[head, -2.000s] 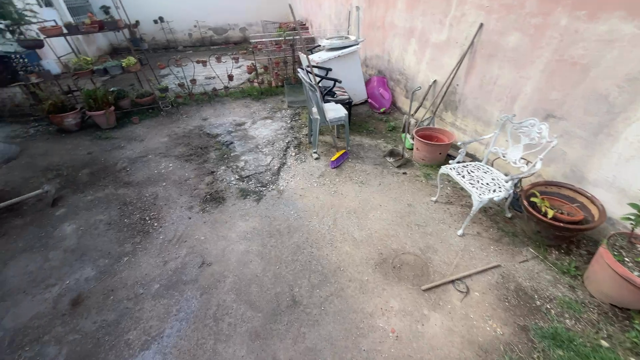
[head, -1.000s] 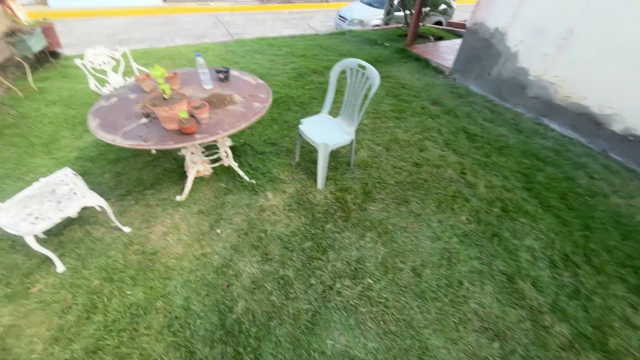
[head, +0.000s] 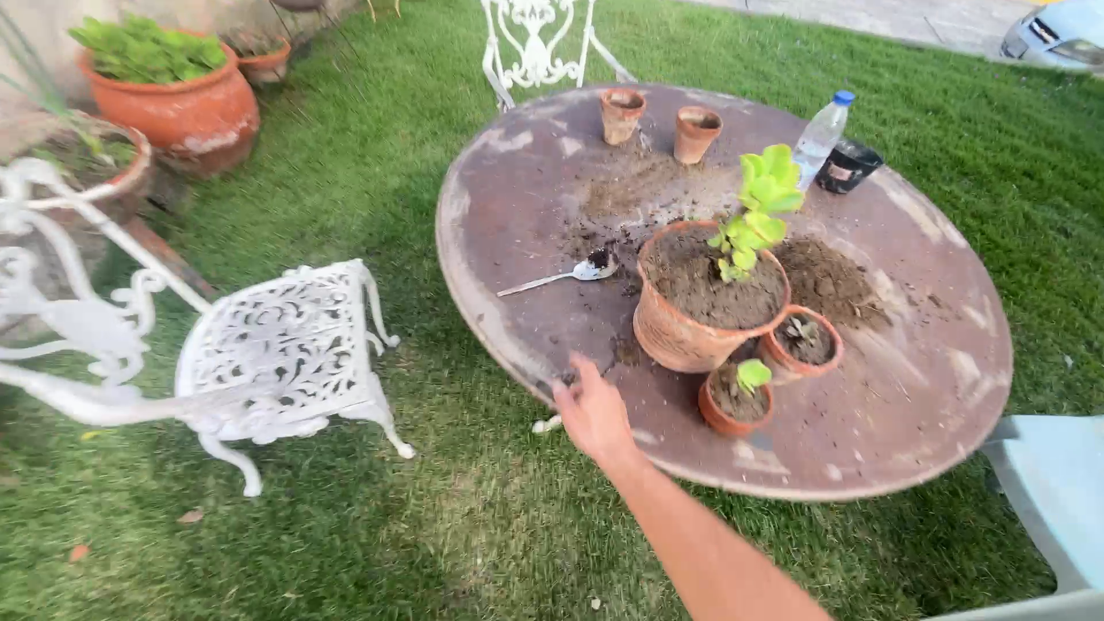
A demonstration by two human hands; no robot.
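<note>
My right hand reaches over the near left edge of a round, worn brown table, fingers apart and holding nothing. Just beyond it lies a metal spoon with dark soil in its bowl. To the hand's right stands a terracotta pot with a leafy succulent. Against that pot are two small planted terracotta pots, one with a round green leaf, the other with a small dark succulent. A soil heap lies behind them. My left hand is out of view.
Two small clay pots, a plastic bottle and a black pot stand on the table's far side. White metal chairs and a pale plastic chair surround it. Large planters stand at upper left.
The view has moved from a bare dirt yard to the lawn and then close to the table. My right hand has come into view over the table's edge.
</note>
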